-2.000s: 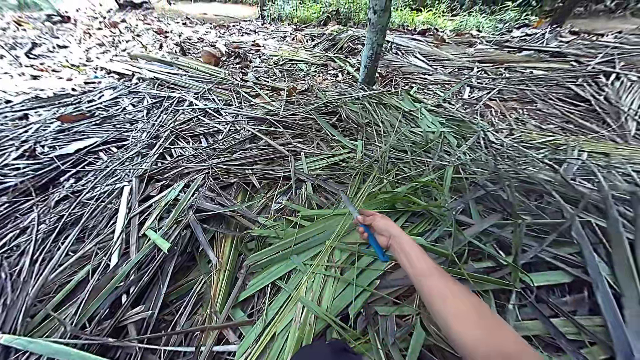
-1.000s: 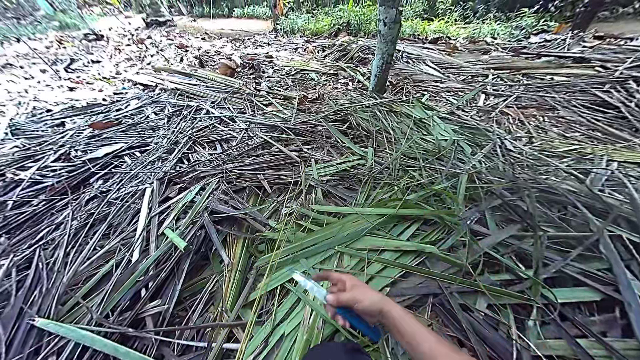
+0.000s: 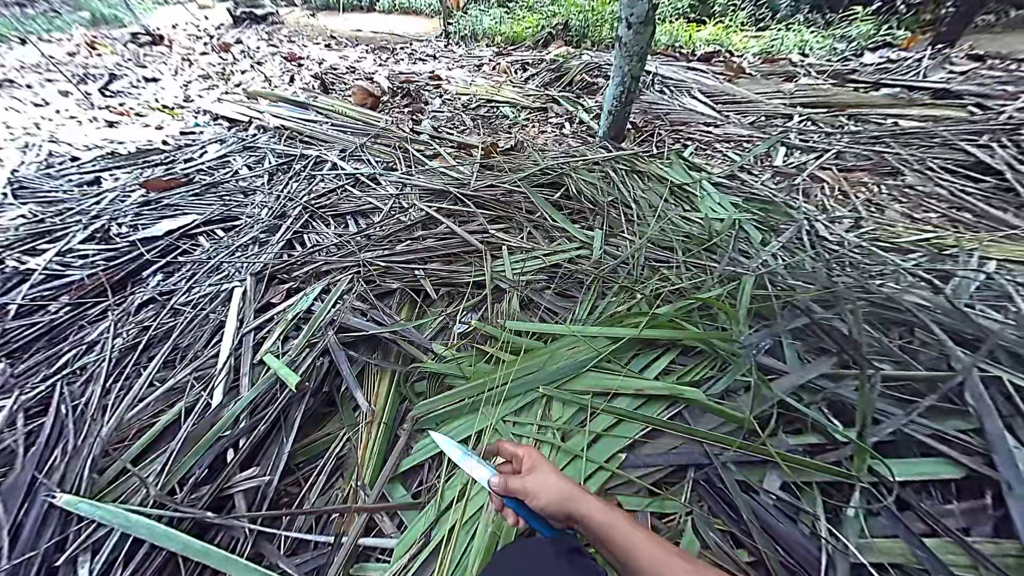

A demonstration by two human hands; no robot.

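Observation:
My right hand [image 3: 532,490] is closed around the blue handle of a knife [image 3: 466,459] at the lower middle of the head view. The pale blade points up and to the left, over green palm leaflets [image 3: 552,376] that lie on the pile. Below the hand, a dark rounded shape [image 3: 544,558], perhaps clothing, shows at the bottom edge. My left hand is not in view. A single cut green leaf strip [image 3: 160,534] enters at the lower left, well apart from the knife.
Dry palm fronds [image 3: 320,216] cover the ground on all sides in a tangled layer. A thin tree trunk [image 3: 628,72] stands behind them. Brown leaf litter [image 3: 200,72] lies at the back left, and green plants [image 3: 720,28] grow along the far edge.
My right hand has come down and to the left with the knife, nearer my body. The blade, pointing up and left, shows more plainly than at first.

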